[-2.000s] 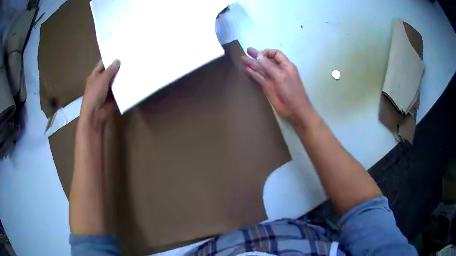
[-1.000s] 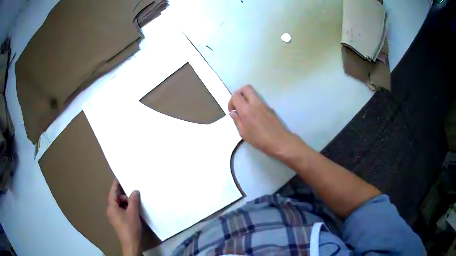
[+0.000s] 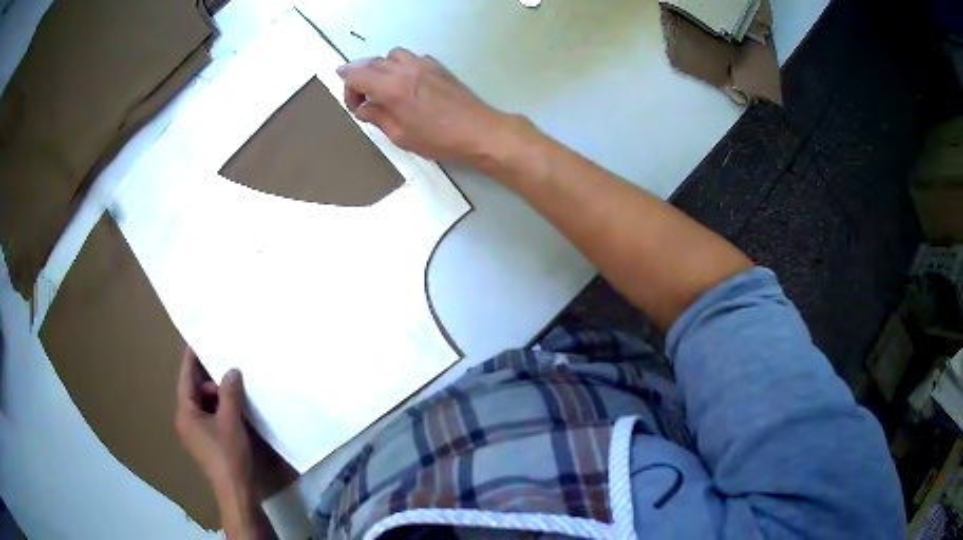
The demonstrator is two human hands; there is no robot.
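Note:
The white card template [image 3: 306, 285] lies flat on a brown cloth panel [image 3: 116, 359], which shows at the left and through the roughly triangular window [image 3: 317, 153]. My left hand [image 3: 220, 422] grips the template's lower left edge, thumb on top and fingers beneath. My right hand [image 3: 407, 100] rests at the template's upper right edge beside the window, fingers bent together. A small pale bit shows at its fingertips, mostly hidden; it looks like chalk.
A stack of brown panels [image 3: 95, 105] lies at the upper left. A small white disc [image 3: 531, 2] is cut off by the top edge. Folded beige-brown pieces [image 3: 729, 47] lie at the upper right table edge. Boxes [image 3: 940, 190] stand beyond the dark floor.
The template was raised two seconds ago and now lies flat on the panel. My right hand has moved up along its right edge. The view has shifted too.

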